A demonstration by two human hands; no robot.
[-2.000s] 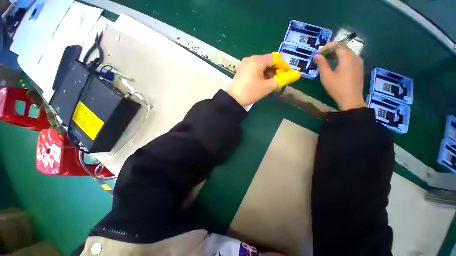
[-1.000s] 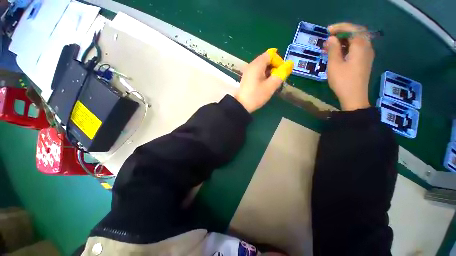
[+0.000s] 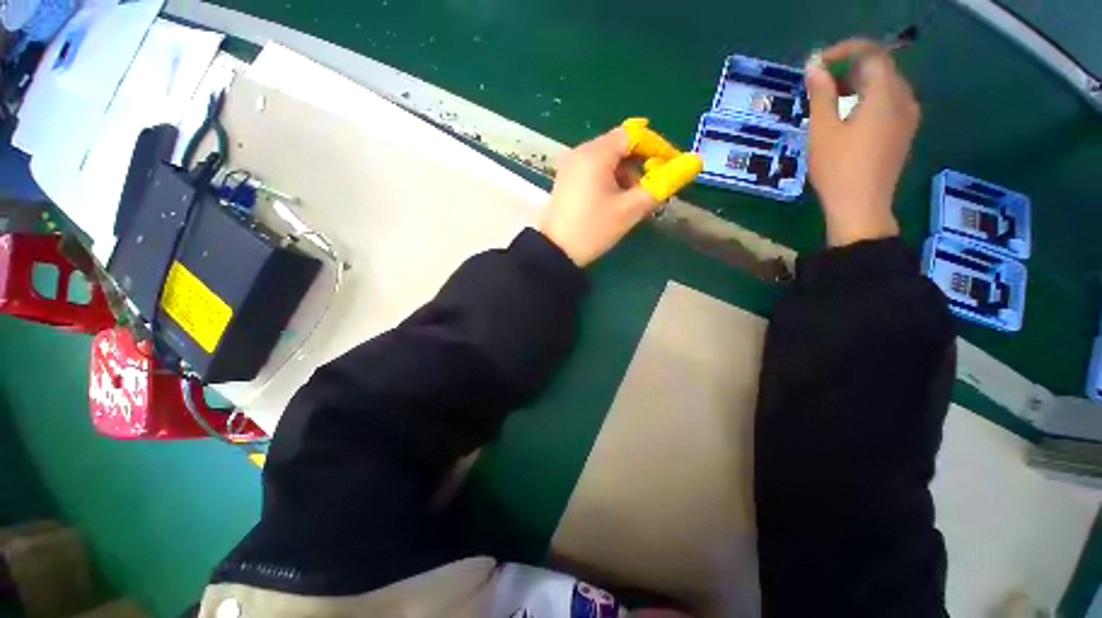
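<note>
A pair of open light-blue housings with black and silver parts inside lies on the dark green conveyor. My left hand, with yellow finger cots on its fingertips, is just left of the pair, thumb and finger close together, with no part seen in it. My right hand is at the right edge of the pair, shut on a slim pen-like tool whose dark end points up and right. The tool's grip is mostly hidden by the fingers.
Another blue housing pair lies right on the conveyor; part of one more shows at the right edge. A metal rail borders the belt. A black box with wires and pliers sits left, near red stools. Cardboard lies in front.
The housings have shifted right along the belt. My right hand has moved right and up with the tool, away from over the pair. My left hand has drawn back slightly left.
</note>
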